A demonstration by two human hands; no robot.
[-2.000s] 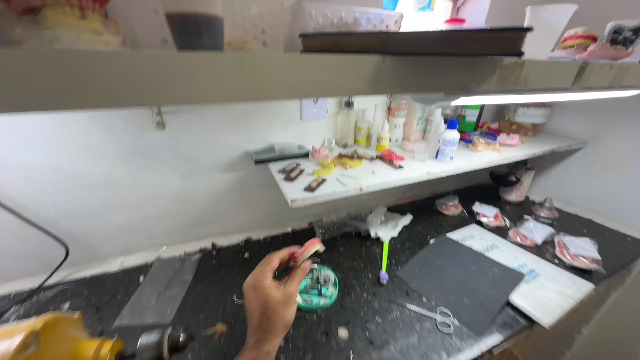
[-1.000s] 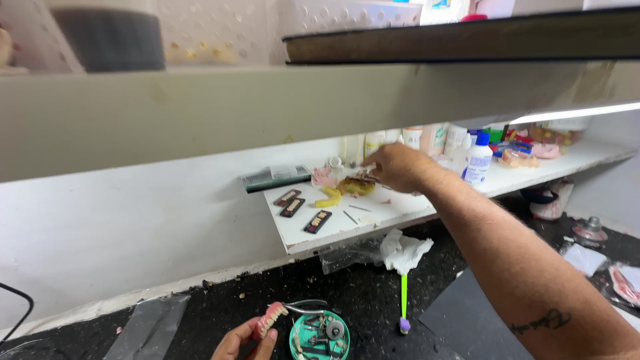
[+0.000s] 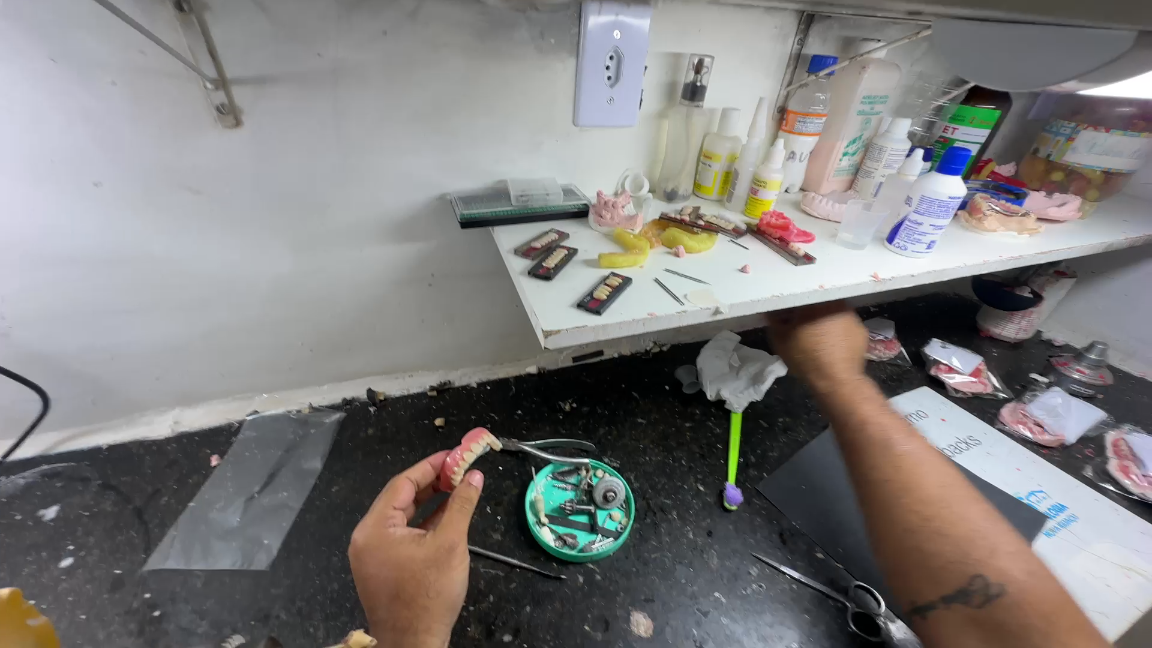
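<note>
Between the thumb and fingers of my left hand (image 3: 418,540) is a denture with a pink base and a row of teeth (image 3: 470,457). Just right of it are pliers (image 3: 549,450) and a round green dish (image 3: 535,531) of burs and small parts; a thin metal instrument (image 3: 517,562) lies below. My right hand (image 3: 819,342) reaches below the front edge of the white shelf, its fingers hidden, near a crumpled white tissue (image 3: 738,369). A green-handled brush (image 3: 734,459) lies beneath the tissue.
The white shelf (image 3: 630,326) bears tooth cards (image 3: 604,292), bottles (image 3: 927,214) and dental models. On the black counter are a clear plastic sheet (image 3: 247,495), scissors (image 3: 855,603), a dark sheet (image 3: 837,486) and bagged pink pieces (image 3: 963,364). A yellow object shows at the lower left.
My right hand was over the shelf among the tooth cards one second ago; it is now lower, under the shelf's front edge. My left hand still holds the denture. The view has shifted.
</note>
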